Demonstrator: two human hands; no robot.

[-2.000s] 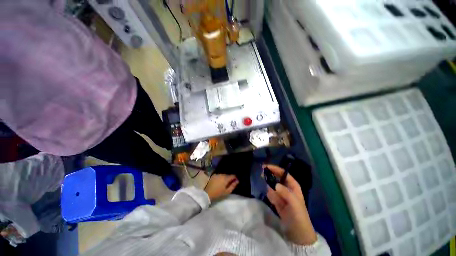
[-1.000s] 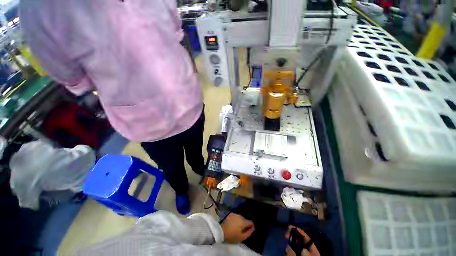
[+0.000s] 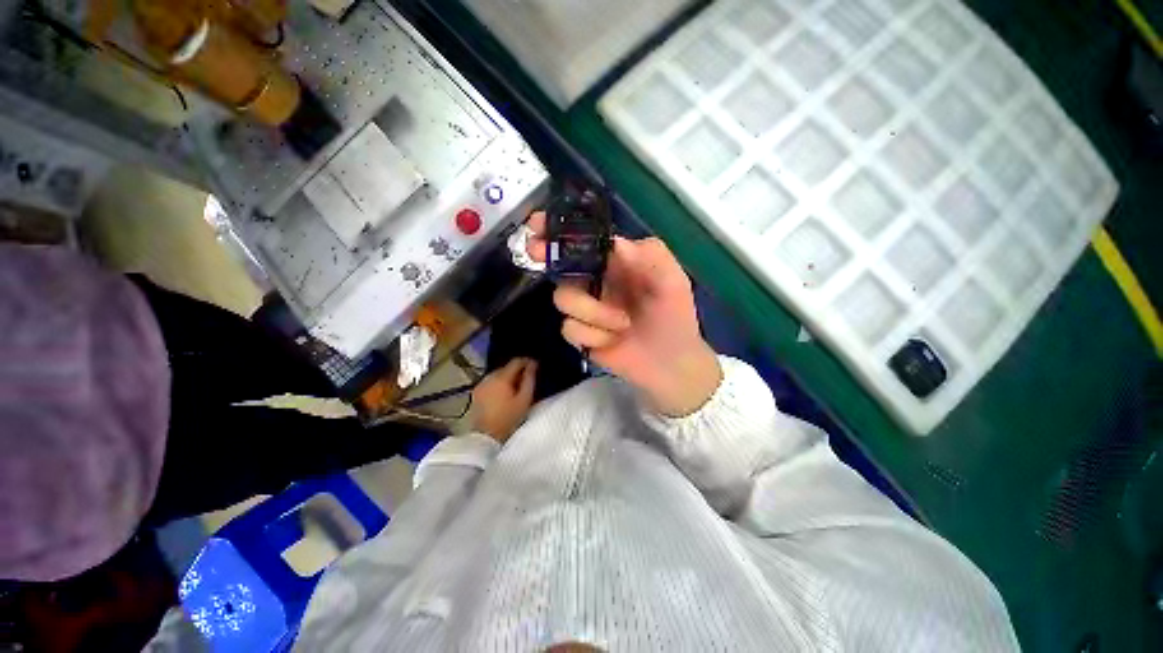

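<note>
My right hand (image 3: 644,313) is raised in front of my chest and holds a black housing (image 3: 578,236) between thumb and fingers. A thin dark tool, perhaps tweezers, runs down from the same hand; it is partly hidden by the fingers. My left hand (image 3: 505,398) rests low near my lap, fingers curled; whether it holds anything cannot be seen. A white foam tray (image 3: 816,274) lies to the right, with one black housing (image 3: 917,366) in its near corner pocket.
The bench press (image 3: 468,221) stands ahead left, with its orange-gold press head (image 3: 242,70) above the plate. A blue stool (image 3: 236,593) and a person in a pink smock (image 3: 83,408) are at the left. The green mat (image 3: 1020,485) has a yellow line and blurred dark film at right.
The view has swung to the right and down, bringing in the foam tray and mat. My right hand has come up from the lap with the housing. My left hand stays low.
</note>
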